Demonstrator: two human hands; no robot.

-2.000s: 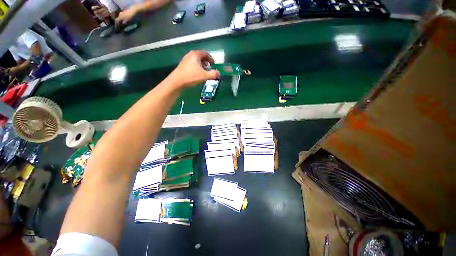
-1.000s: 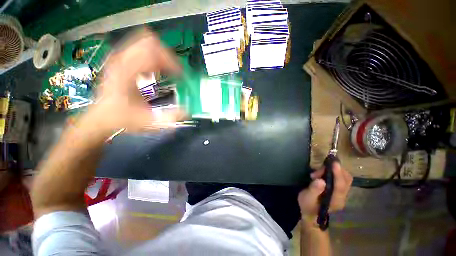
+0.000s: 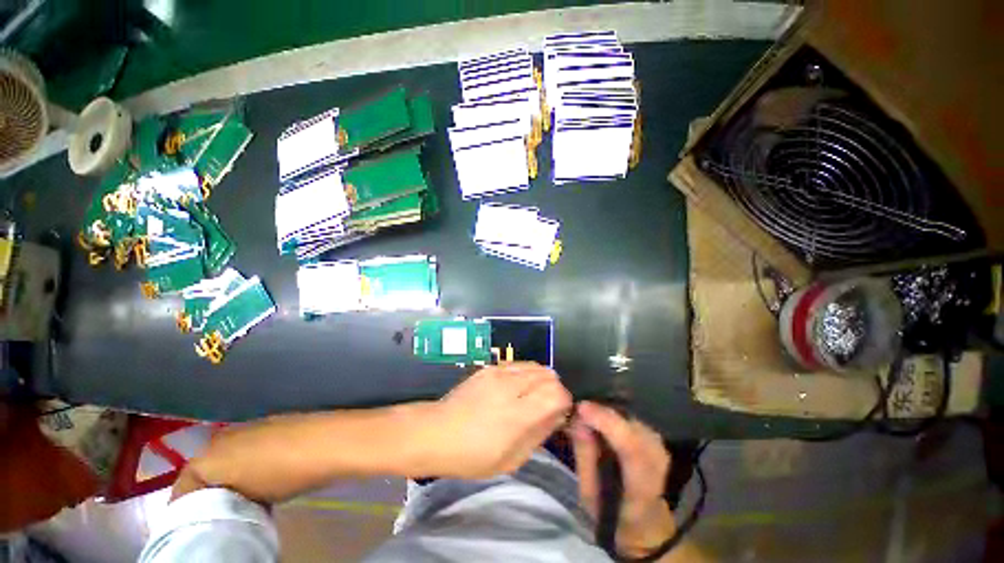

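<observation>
A green circuit board with a pale square lies on the mat in front of me. An LCD module, dark face up, lies at its right end. Small orange-gold strips show where they meet. My left hand is just below the LCD, fingers bent together; whether it pinches anything is hidden. My right hand is close beside it, closed around the black soldering iron. The iron's tip is hidden. Its cord loops below the hand.
Soldered assemblies lie mid-bench, with stacks of white LCDs beyond. Loose LCDs lie nearer. A pile of boards is left. A black fan and a red-and-white-rimmed container stand right, near cardboard.
My left hand came back from the conveyor and is now by the LCD. The board and dark LCD now lie end to end. My right hand moved left with the iron to meet my left.
</observation>
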